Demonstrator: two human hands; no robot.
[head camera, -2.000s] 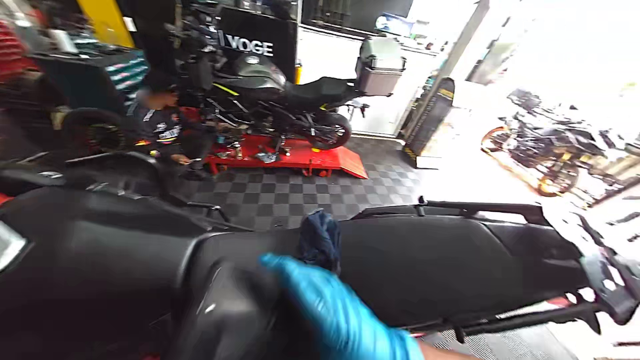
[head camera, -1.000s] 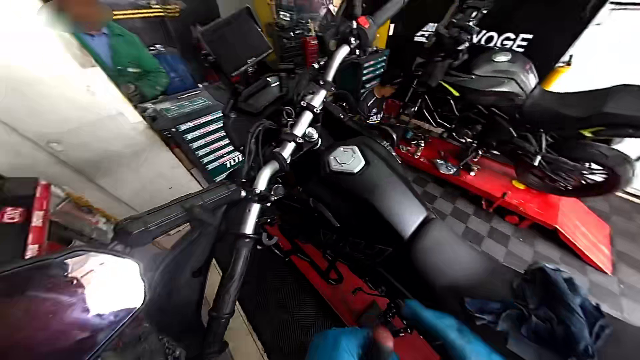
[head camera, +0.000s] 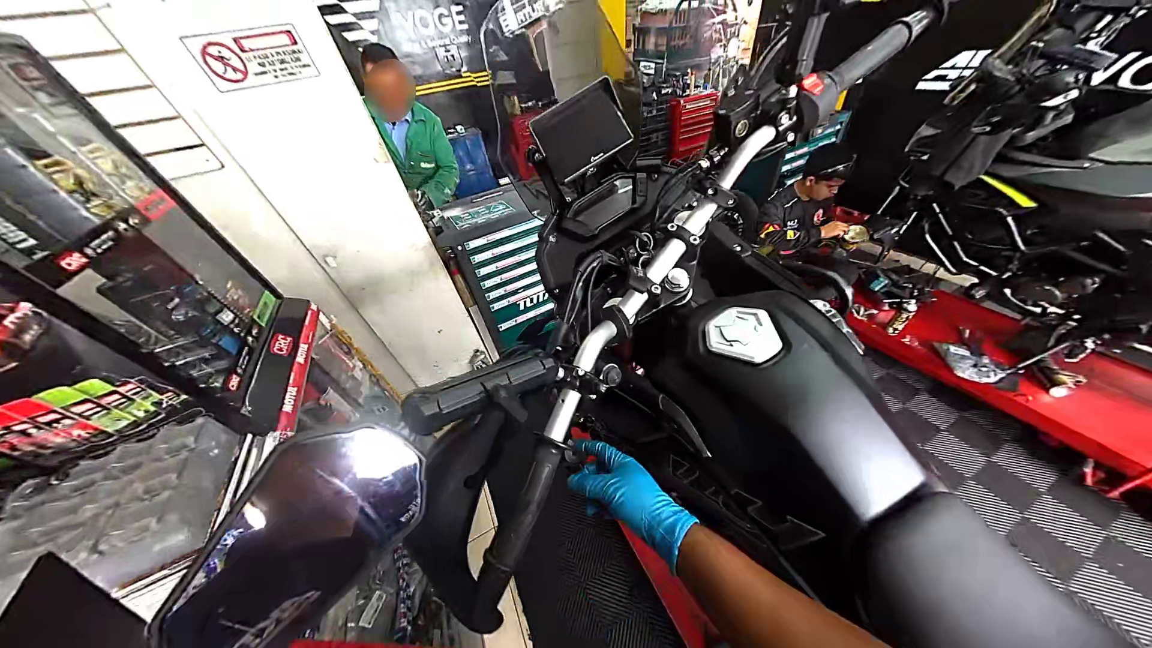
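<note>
My right hand (head camera: 634, 495), in a blue glove, reaches in from the lower right. Its fingertips are at the inner end of the near black handlebar grip (head camera: 522, 522), beside a small red part; whether they hold anything cannot be told. The silver handlebar (head camera: 661, 265) runs up to the far grip, across from the black fuel tank (head camera: 792, 387) with its silver cap (head camera: 744, 335). A display screen (head camera: 583, 130) stands in front of the bar. My left hand is out of view.
A mirror (head camera: 306, 531) and a hand guard (head camera: 450, 513) stick out at the near left. A glass display case (head camera: 117, 234) stands left. A person in green (head camera: 423, 153) is behind a tool cabinet (head camera: 504, 261); another crouches (head camera: 801, 216) by a red lift (head camera: 1017, 378).
The view has swung toward the handlebar. A second ago both gloved hands showed low by the tank and seat, with a dark blue cloth on the seat. Now one hand is at the near grip.
</note>
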